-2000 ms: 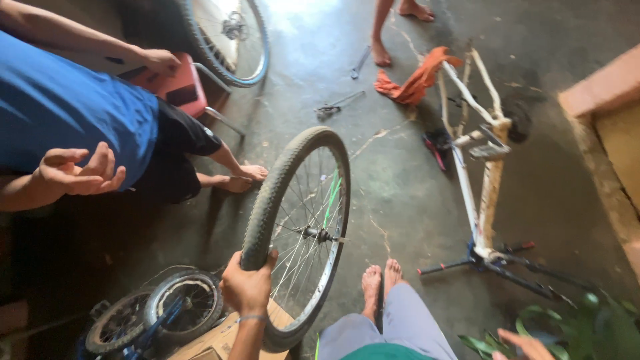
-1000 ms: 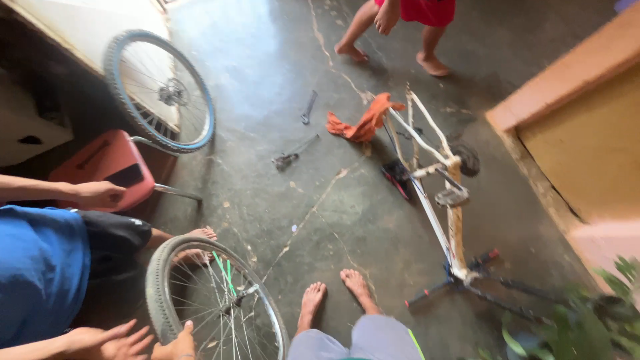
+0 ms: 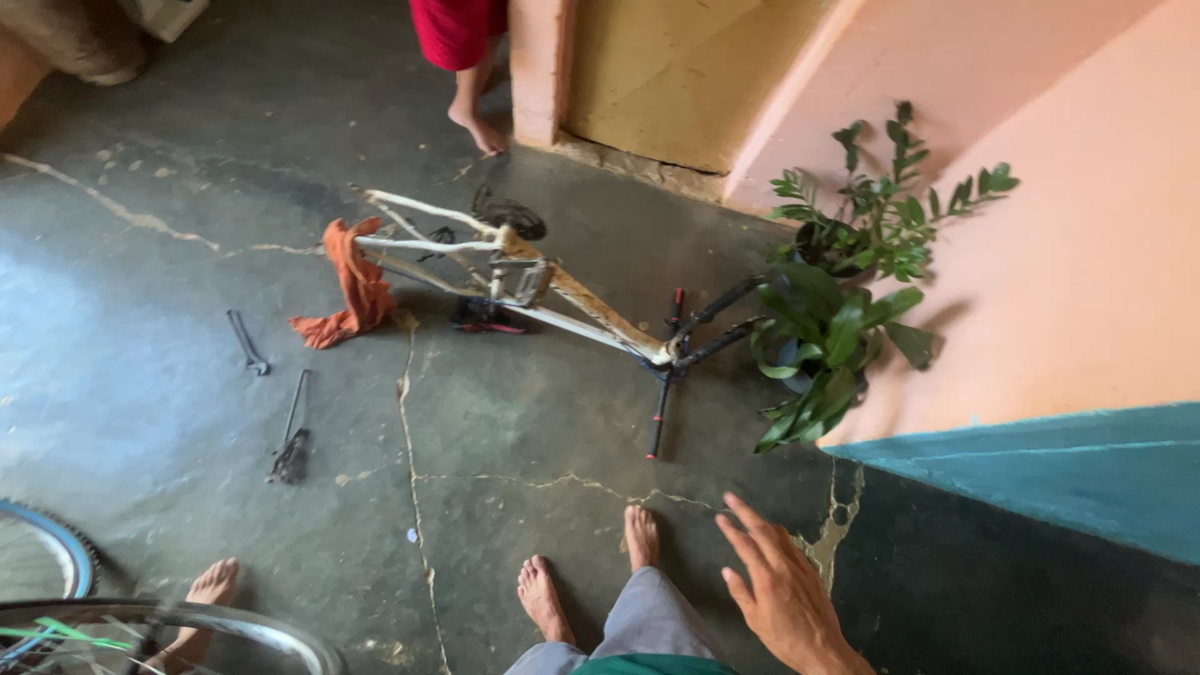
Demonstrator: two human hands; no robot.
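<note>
My right hand (image 3: 776, 586) is raised at the lower right, fingers apart, holding nothing. My left hand is out of view. The white, worn bicycle frame (image 3: 591, 323) rests upside down on the floor, its black handlebar (image 3: 662, 412) and fork (image 3: 720, 309) toward the plants. An orange cloth (image 3: 354, 286) hangs over its rear end and trails onto the floor. At the lower left, part of a bicycle wheel (image 3: 272, 634) with green on its spokes shows; what holds it is hidden. A wrench-like tool (image 3: 246, 342) and a metal rod with a dark mechanism (image 3: 292, 431) lie left of the cloth.
Potted plants (image 3: 834, 347) stand by the pink wall (image 3: 1059, 309) at right. A person's leg (image 3: 476, 108) is near the doorway (image 3: 675, 84); another person's foot (image 3: 214, 583) is beside the wheel. A blue-rimmed wheel (image 3: 66, 553) is at the left edge. The concrete floor is cracked.
The view has swung right. My left hand, on the wheel's tire two seconds ago, has left view. My right hand has come into fuller view. The person in red has moved toward the doorway.
</note>
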